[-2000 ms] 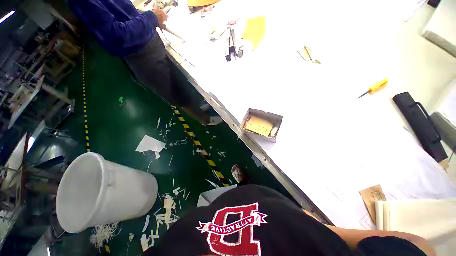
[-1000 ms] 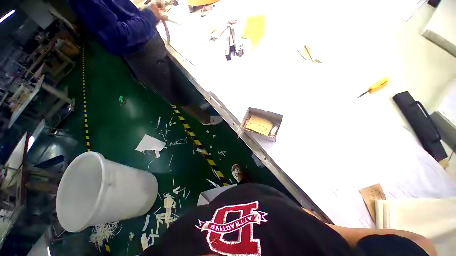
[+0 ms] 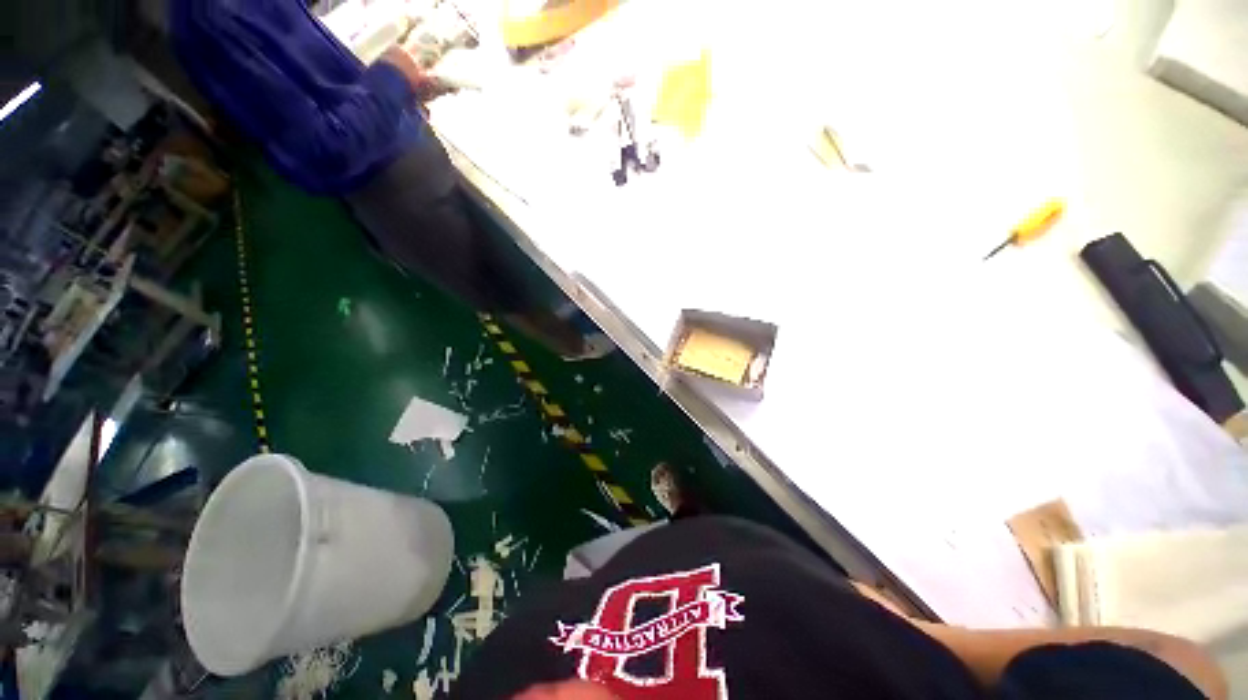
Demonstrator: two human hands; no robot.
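No hand shows clearly. A blurred patch of skin, perhaps part of my left hand, is cut off by the bottom edge in front of my black shirt. My right forearm lies along the table's near edge; its hand is not visible. Nearest on the white table is a small open grey-brown box with a yellow block inside, by the table's edge. A yellow-handled awl or screwdriver lies alone. A thin tan tool lies farther off.
A person in blue works at the table's far left. Dark metal tools lie beside a yellow piece. A black case, brown card and cream stack lie right. A white bin and offcuts are on the green floor.
The view has shifted slightly, so the bin and box sit lower. The skin patch has appeared at the bottom edge. The person in blue has moved their hands slightly.
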